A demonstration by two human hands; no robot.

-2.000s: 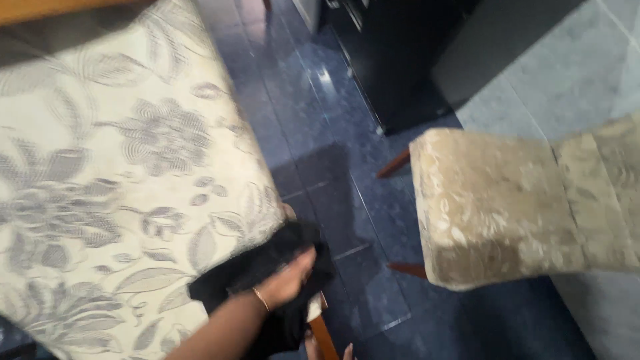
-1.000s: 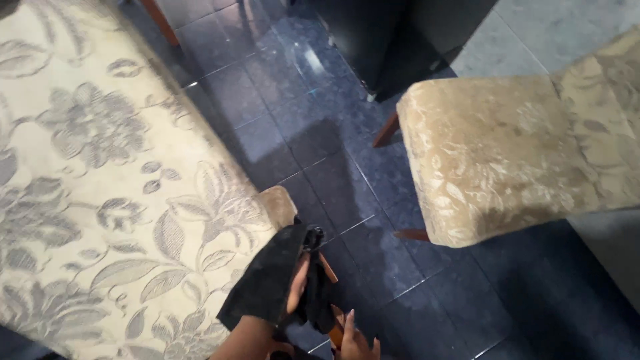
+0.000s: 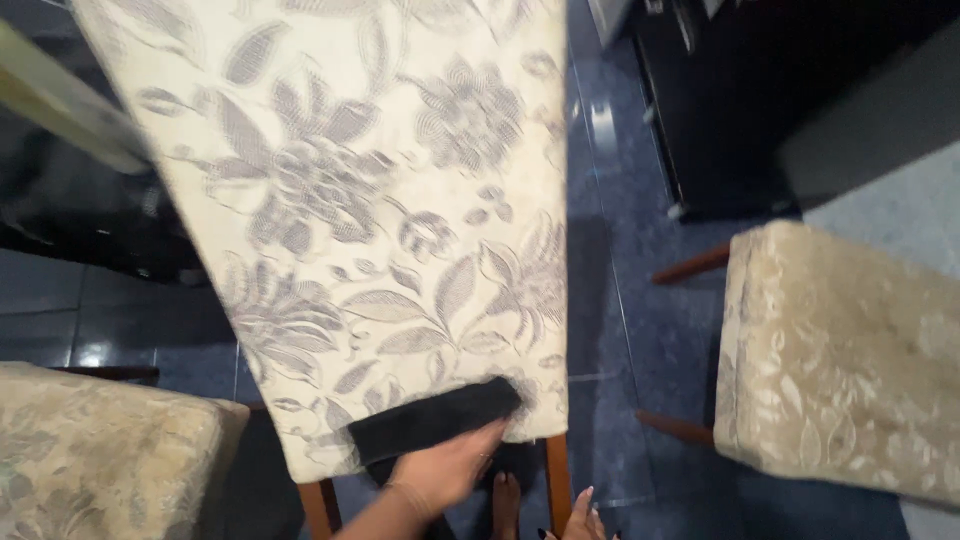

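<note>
A chair's upholstered panel (image 3: pixel 420 240), cream with grey flowers and leaves, fills the middle of the head view. My left hand (image 3: pixel 450 465) holds a folded black cloth (image 3: pixel 435 420) against its lower edge, which is blurred there. Two wooden chair legs (image 3: pixel 557 484) come out below that edge. Beside the right one, at the bottom of the view, is my right hand (image 3: pixel 581 517), with long nails and only partly in view; whether it touches or grips the leg is unclear.
A beige patterned chair (image 3: pixel 840 360) stands to the right and another beige upholstered seat (image 3: pixel 97 442) at the lower left. Dark tiled floor (image 3: pixel 607 315) shows between them. A black cabinet-like piece (image 3: pixel 750 97) is at the upper right. A bare foot (image 3: pixel 506 499) shows below the panel.
The black cloth, earlier at the panel's lower right corner, now lies across its lower edge with my left hand. The view has shifted, bringing the lower left seat into sight.
</note>
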